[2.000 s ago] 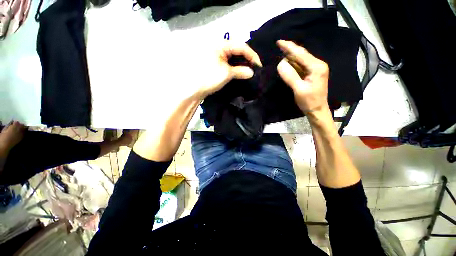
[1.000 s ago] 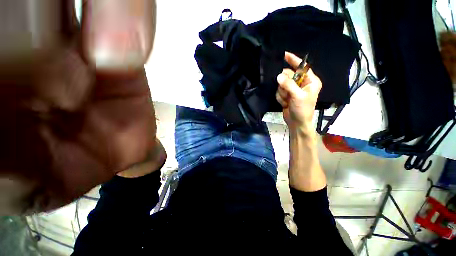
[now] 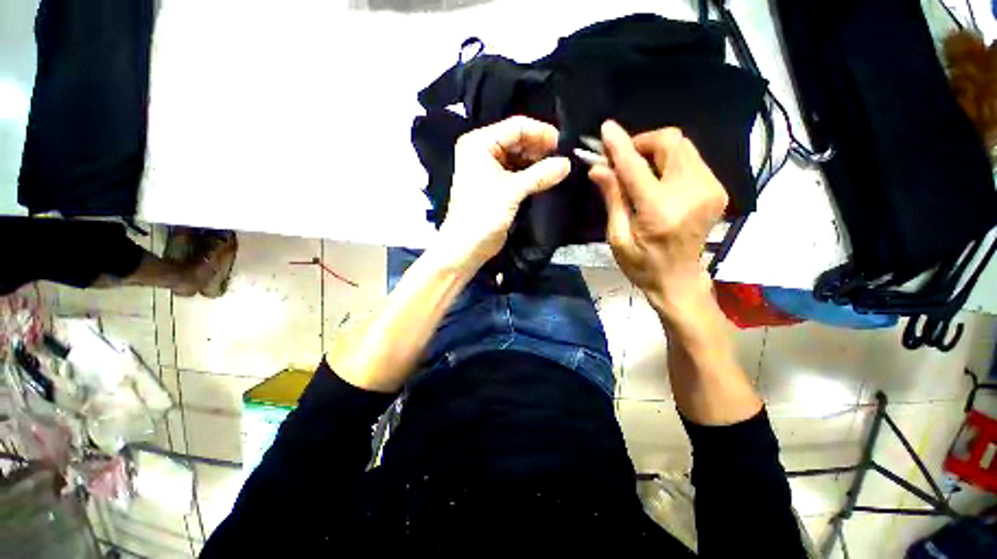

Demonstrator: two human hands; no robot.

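A black garment [image 3: 656, 93] lies bunched on the white table in front of me, with a thin loop at its far left edge. My left hand [image 3: 501, 180] is over its middle, thumb and forefinger pinching a bit of the black cloth. My right hand [image 3: 659, 202] is just to the right, closed around small thread snips [image 3: 591, 151] whose metal blades point left toward the left fingertips. A black hanger [image 3: 804, 147] shows at the garment's right side.
Black garments lie on the white table [image 3: 284, 131] at the left [image 3: 88, 109] and at the right [image 3: 896, 142], where hanger hooks [image 3: 929, 328] overhang the edge. Another person's hand [image 3: 202, 262] is at the left. A carton [image 3: 273, 404] and metal stands are below.
My left hand has come down from close to the camera onto the garment. My right hand has turned, its snips now pointing left toward the left fingers.
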